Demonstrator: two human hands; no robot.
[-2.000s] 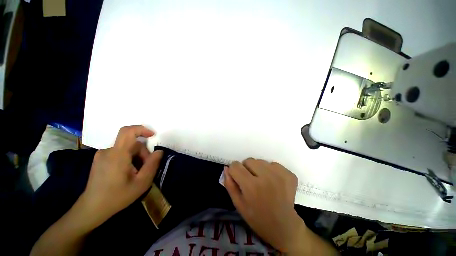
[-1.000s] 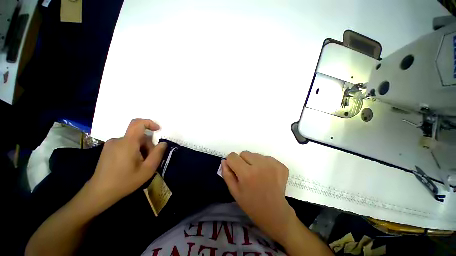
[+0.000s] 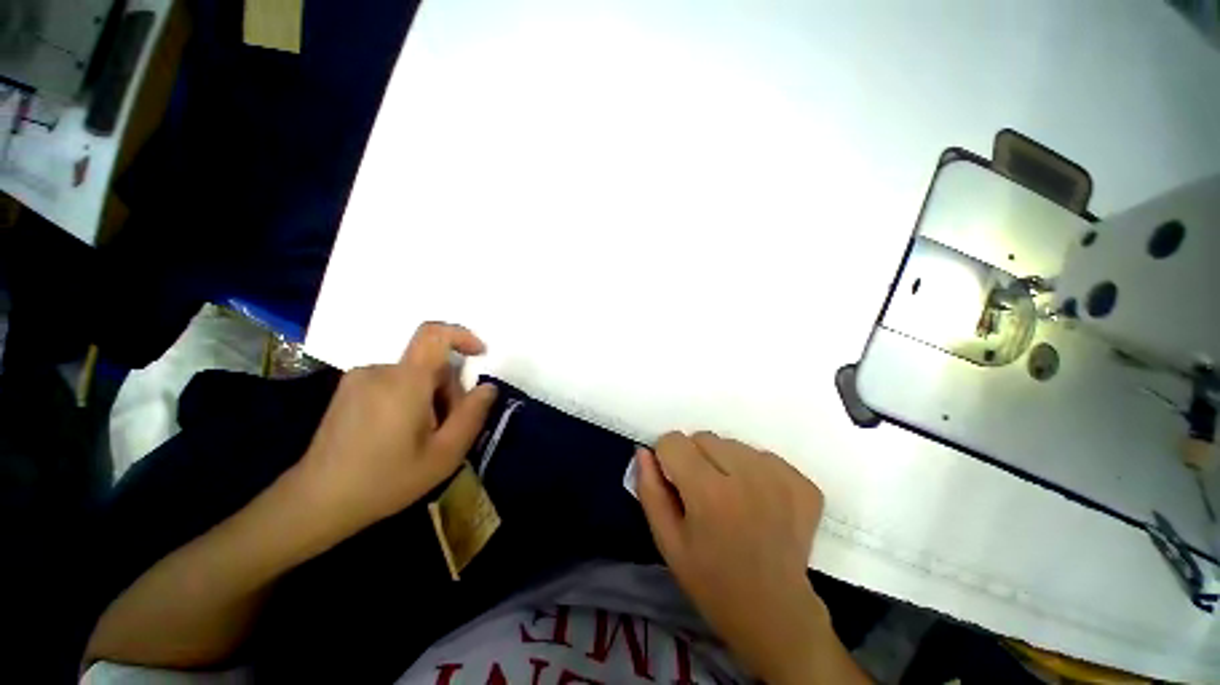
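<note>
A dark navy garment piece lies over my lap, its top edge along the front edge of the white table. My left hand pinches its left corner between thumb and finger, the index finger raised. My right hand grips the same edge further right, thumb against it. A small white label shows beside my right thumb. A tan paper tag hangs on the cloth by my left hand, near a thin white double line. The rest of the garment is hidden under my arms.
The white table has ruler marks along its front edge. The sewing machine bed and head are at the right, with snips near the bed's corner. Dark cloth with a tan card lies at the left, above a white bundle.
The view has shifted, so the table, machine and hands sit differently in the picture. Both hands keep their grip on the cloth edge, with little change between them.
</note>
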